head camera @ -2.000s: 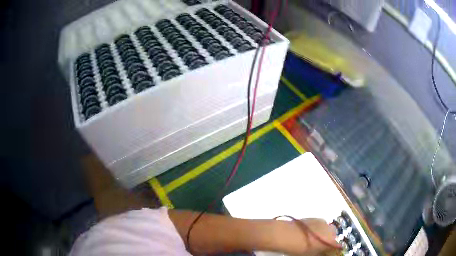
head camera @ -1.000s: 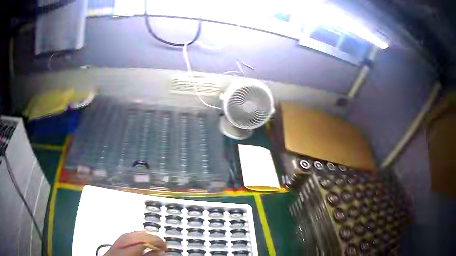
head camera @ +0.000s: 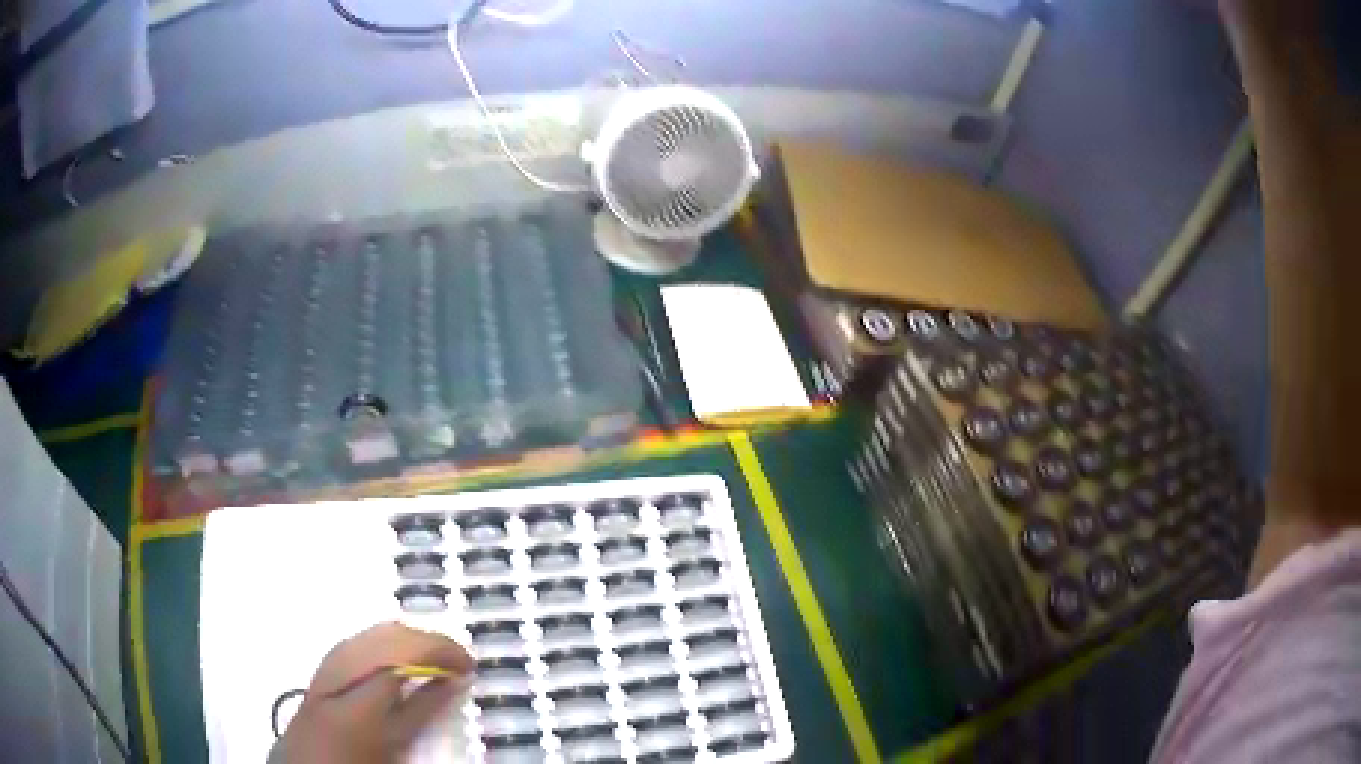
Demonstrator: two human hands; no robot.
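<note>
My left hand (head camera: 381, 694) is at the lower left over the white blister tray (head camera: 299, 560). It holds a thin yellow probe (head camera: 426, 672) with a wire along the hand. Its fingertips are beside a disc in the tray's left filled column; whether they touch it I cannot tell. Black discs (head camera: 552, 521) stand in rows in the tray's right part, and its left part is plain white. My right forearm (head camera: 1311, 299) is raised at the right edge; the right hand is out of the picture.
Clear blister trays (head camera: 403, 343) lie behind, with one disc (head camera: 363, 405) on top. A white booklet (head camera: 731, 351), a fan (head camera: 675, 164) and brown cardboard (head camera: 925, 232) are further back. Stacked packing trays with discs (head camera: 1045, 478) stand at right. A white stack (head camera: 52, 567) is at the left edge.
The view has swung right from the filled white stack to the tray and now tilts lower. My right forearm has come into view at the right. My left hand stays at the tray with the probe.
</note>
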